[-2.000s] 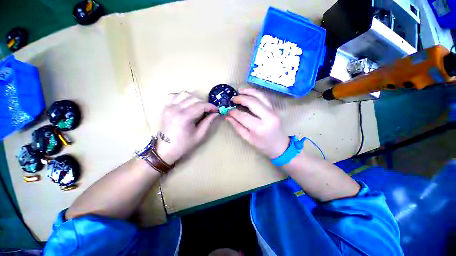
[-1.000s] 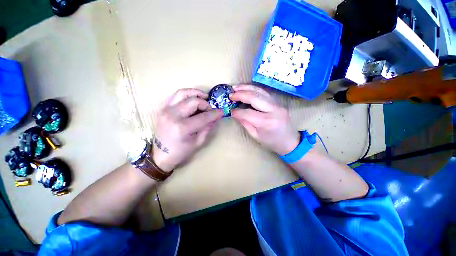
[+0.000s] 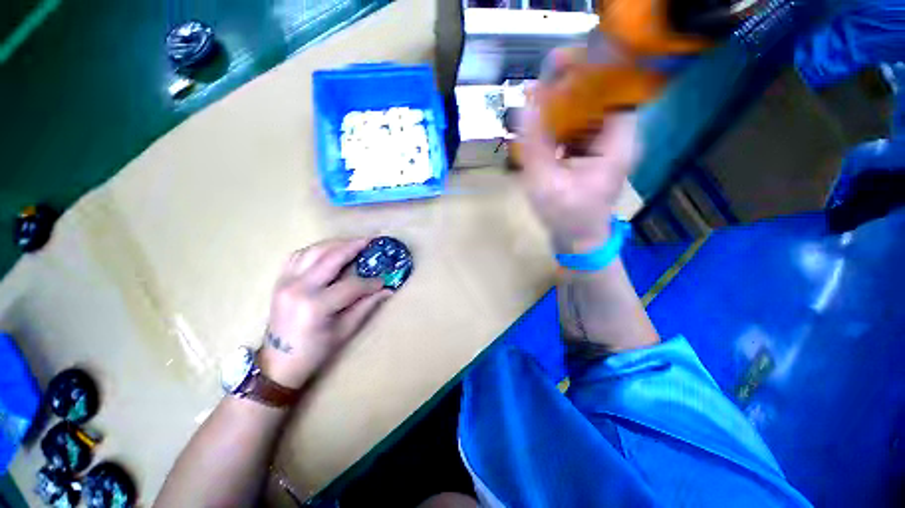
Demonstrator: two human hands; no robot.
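A small black round unit (image 3: 385, 262) with a green patch lies on the tan cardboard mat. My left hand (image 3: 323, 294) holds it by its left and lower edge with thumb and fingers. My right hand (image 3: 578, 164), blurred and with the blue wrist strap, is around the orange electric screwdriver (image 3: 598, 87) at the upper right, in front of the pale box. The screwdriver's tip points down and left and is too blurred to make out.
A blue bin (image 3: 327, 134) of white pieces stands beyond the unit. The pale box (image 3: 484, 107) is right of it. Several black units (image 3: 73, 395) are grouped at lower left beside another blue bin (image 3: 12, 392). A round coil-like thing (image 3: 191, 44) lies on the green surface.
My right hand has left the round unit and moved up and right onto the orange screwdriver. My left hand still holds the unit. The view has turned to the right.
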